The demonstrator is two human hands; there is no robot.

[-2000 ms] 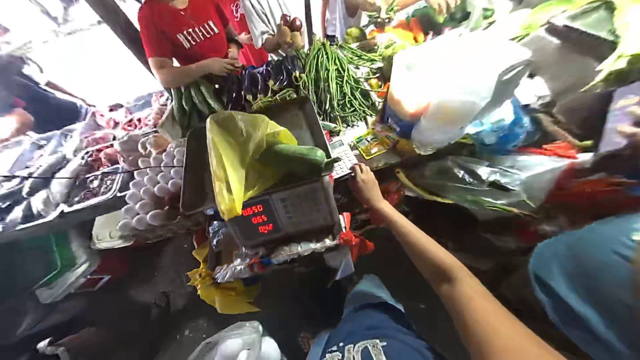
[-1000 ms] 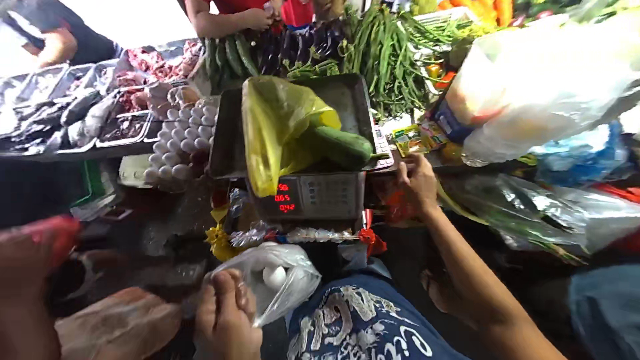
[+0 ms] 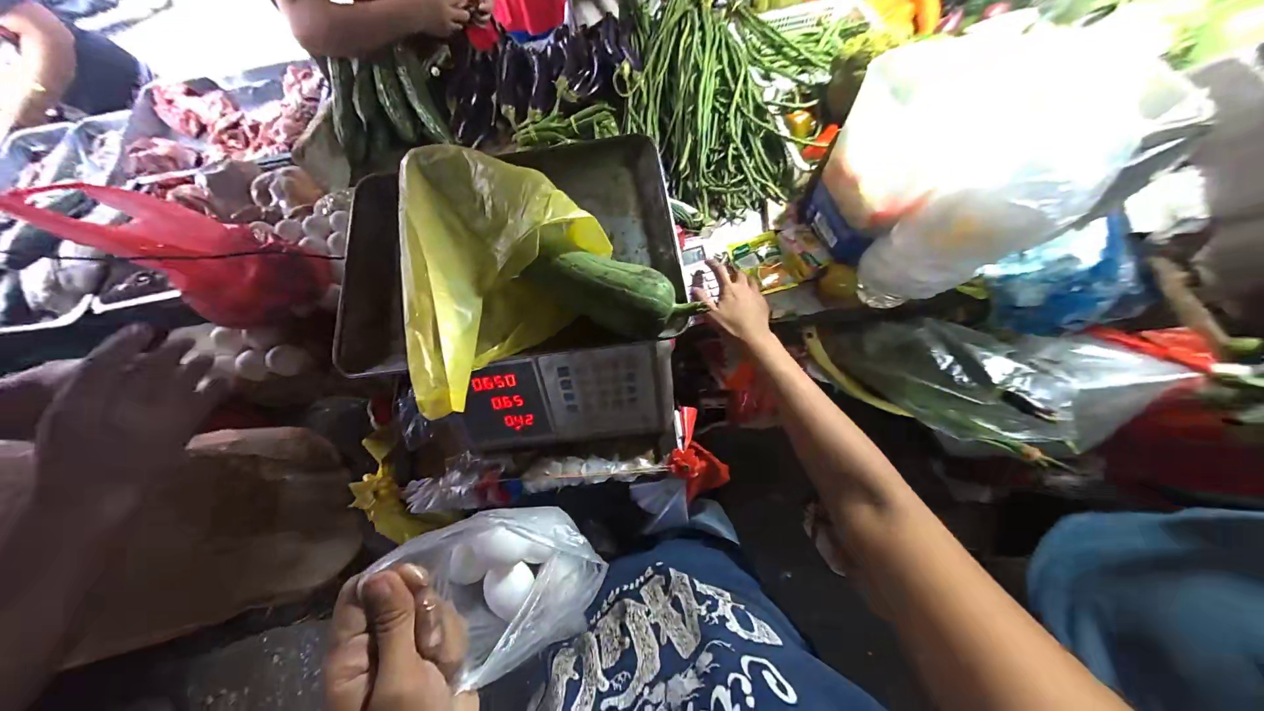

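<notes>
My left hand (image 3: pixel 390 642) grips the gathered edge of a clear plastic bag (image 3: pixel 563 592) holding several white eggs (image 3: pixel 509 590), low in front of my dark blue printed shirt. My right hand (image 3: pixel 736 301) has its fingers spread over the keys of a white calculator (image 3: pixel 699 267) and holds nothing; its fingertips are near the stem of a green gourd (image 3: pixel 617 291). The gourd lies partly inside a yellow plastic bag (image 3: pixel 444 267) on the metal tray (image 3: pixel 632 188) of a digital scale (image 3: pixel 602 395). Red digits are lit on the scale's display (image 3: pixel 504 400).
At left are a co-worker's blurred hand (image 3: pixel 118 425), a red plastic bag (image 3: pixel 227 267), egg trays and meat (image 3: pixel 212 114). Beyond the scale are cucumbers (image 3: pixel 385 99), eggplants (image 3: pixel 533 79) and long beans (image 3: pixel 691 109). Filled plastic bags (image 3: pixel 997 148) crowd the right.
My left hand, outside the frame two seconds ago, has come into view gripping the egg bag. Since one second ago, the red bag at left has moved up and right. My right hand stays by the calculator.
</notes>
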